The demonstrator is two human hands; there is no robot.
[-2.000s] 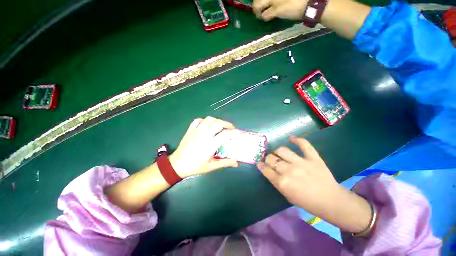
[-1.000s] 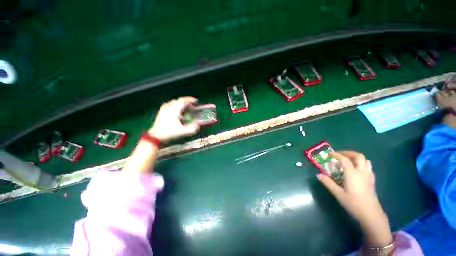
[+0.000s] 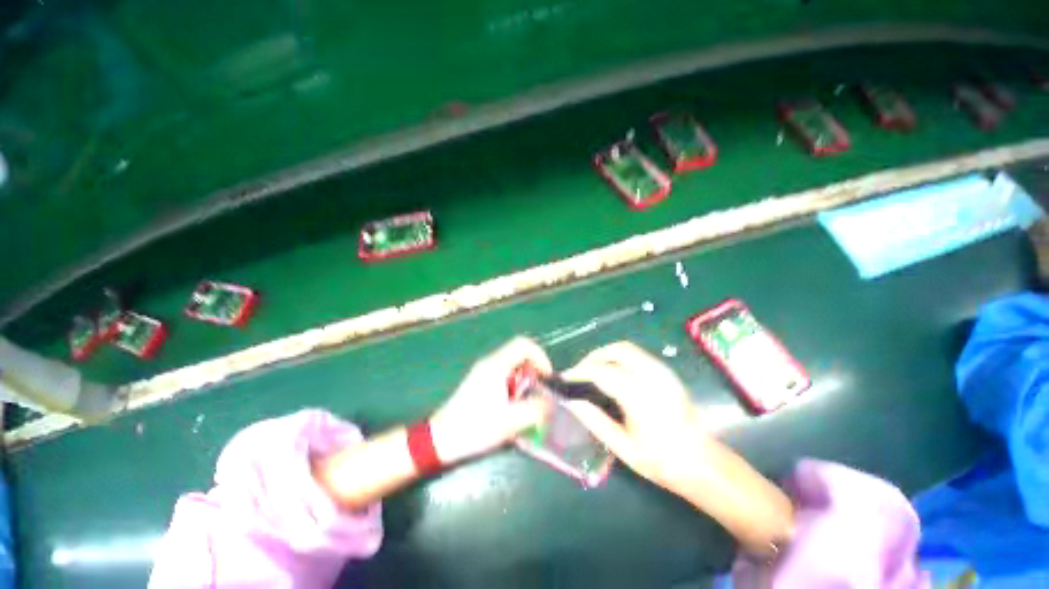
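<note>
A red-rimmed handset housing [image 3: 572,444] is held low over the bench. My left hand [image 3: 492,405] grips its upper left end, where a small red part shows between the fingers. My right hand [image 3: 646,405] is at the housing's upper side, its fingers around a dark narrow object [image 3: 584,394]; blur hides what it is. Another red handset [image 3: 753,359], with green and a pale area inside, lies on the bench to the right. Thin tweezers [image 3: 592,326] lie beyond my hands, partly hidden. Small white pieces [image 3: 681,275] lie near them.
Several red handsets, one of them at left centre [image 3: 397,236], lie on the green conveyor [image 3: 506,236] behind a pale-taped edge [image 3: 460,301]. A light blue sheet [image 3: 932,224] and a neighbour's blue sleeve [image 3: 1012,374] are at right. A pale rounded object [image 3: 52,382] is at left.
My left hand has come back from the conveyor, leaving a handset there; one beside it is gone. My right hand has let go of the bench handset and moved left. Both hands are now together at a housing.
</note>
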